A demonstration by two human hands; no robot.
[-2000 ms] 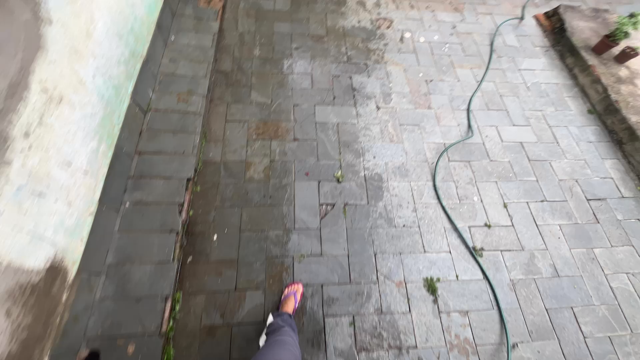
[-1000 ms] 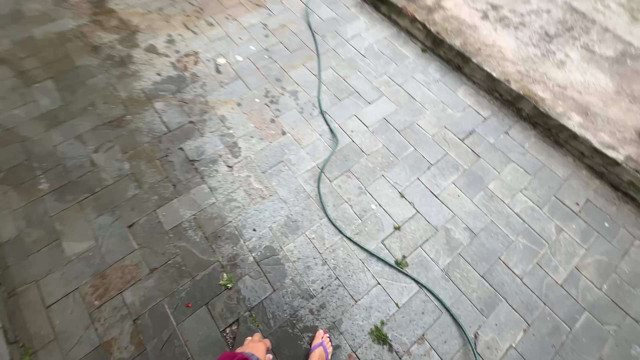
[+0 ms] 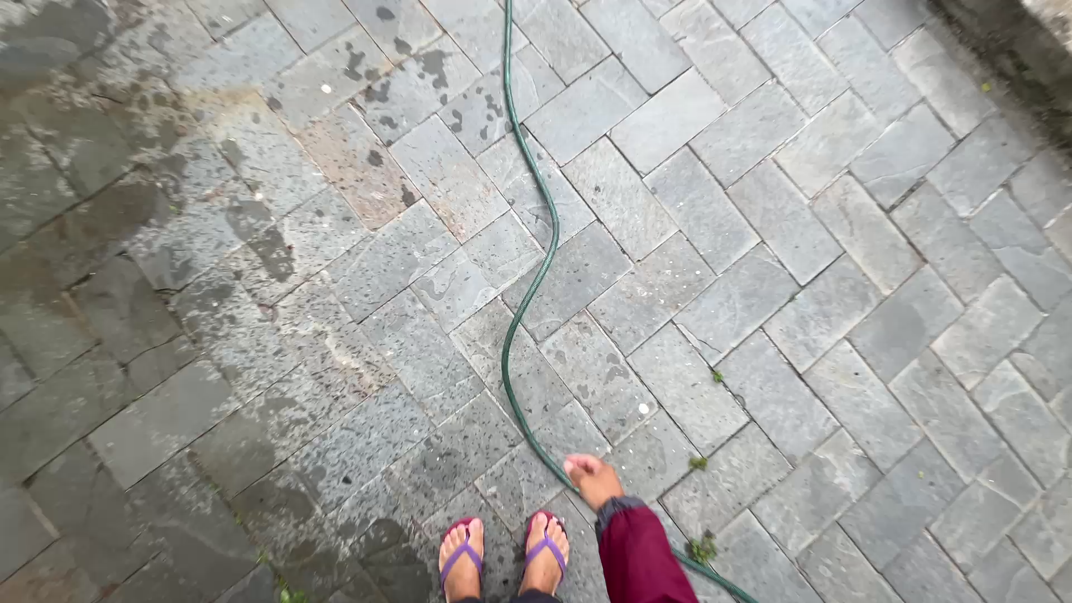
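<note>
A green garden hose (image 3: 553, 209) lies in a winding line on the grey stone paving, from the top edge to the lower right. Over its lower part is my right hand (image 3: 595, 481), in a maroon sleeve with a grey cuff, its fingers curled. The hose passes behind or under this hand and forearm; whether the fingers grip it or only hover over it is hidden. My left hand is out of view.
My feet in purple-strapped flip-flops (image 3: 461, 553) stand at the bottom centre, left of the hose. Wet patches darken the paving (image 3: 167, 402) at left. A raised stone edge (image 3: 1001, 50) runs at the upper right, and small weeds (image 3: 702, 548) grow in the joints.
The view has swung right and down to the hose. My right hand, not in view two seconds ago, now reaches over the hose. Both feet now show side by side.
</note>
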